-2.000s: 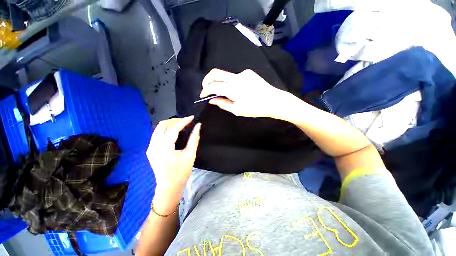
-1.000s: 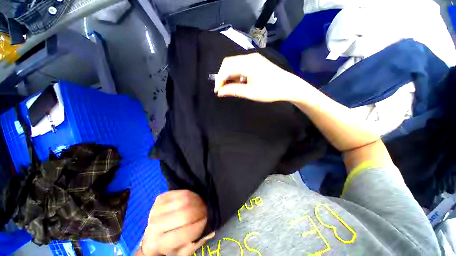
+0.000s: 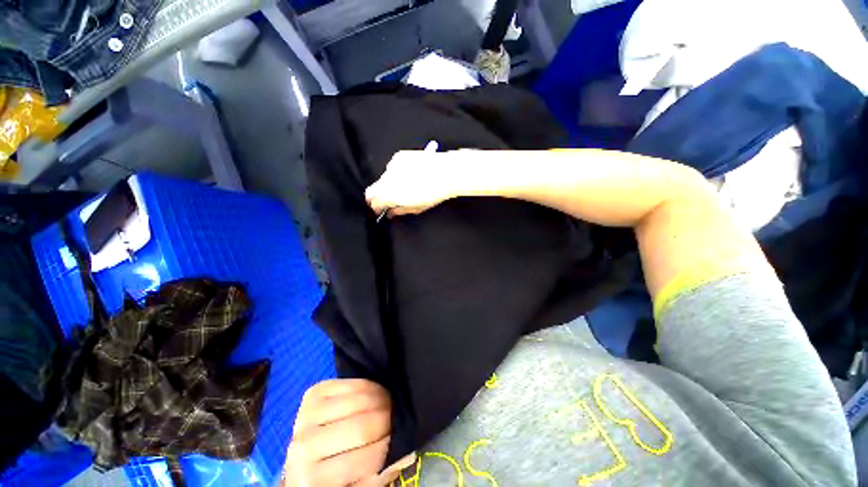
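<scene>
A black garment (image 3: 466,276) lies spread over the lap, with a fold running lengthwise along its left part. My left hand (image 3: 341,433) grips the garment's lower left edge near the bottom of the picture. My right hand (image 3: 414,181) is on the garment's upper left part, at the fold, with its fingers closed. A small thin tool (image 3: 383,215) shows as a dark tip below the right fingertips, and a pale end sticks up above the hand. What kind of tool it is cannot be told.
A blue crate (image 3: 276,276) stands at left, bearing a crumpled plaid garment (image 3: 171,366) and a dark phone (image 3: 110,217) on white paper. Blue garments (image 3: 723,124) and white cloth (image 3: 752,29) are heaped at right. A table edge with ruler marks (image 3: 176,19) carries dark denim at upper left.
My left hand has moved down from the seam to the garment's lower left edge. My right hand first lifted away, then came down to the fold at left. The garment is now spread wider.
</scene>
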